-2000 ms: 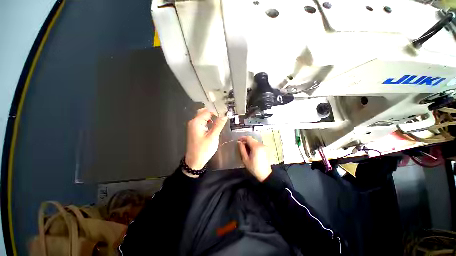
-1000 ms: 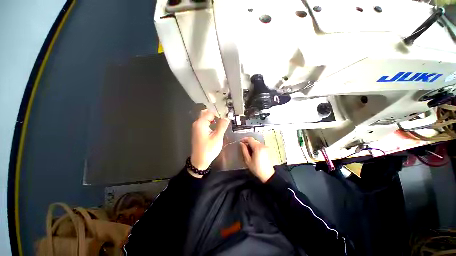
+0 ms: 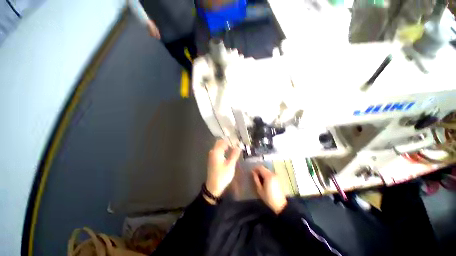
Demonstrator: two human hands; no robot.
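The frame is blurred. My left hand (image 3: 223, 167), with a dark bead bracelet at the wrist, has its thumb and fingertips pinched beside the needle area (image 3: 245, 148) of the white sewing machine (image 3: 310, 95). My right hand (image 3: 269, 187) is lower and to the right, over the metal bed, with its fingertips together. A fine thread ran between both hands in the earlier views; the blur hides it now. The needle tip and presser foot cannot be told apart. A black knobbed attachment (image 3: 264, 135) sits right of the needle area.
A person (image 3: 170, 22) stands at the upper left beside a blue bin (image 3: 223, 15). Tan bags with looped handles (image 3: 95, 245) lie at the lower left. The dark table extension (image 3: 160, 160) is left of my hands. Small red and green items (image 3: 338, 187) lie right of the plate.
The view has tilted up, so the machine and hands sit lower and further right, and the person and blue bin have come into view. Both hands keep nearly the same pose at the machine.
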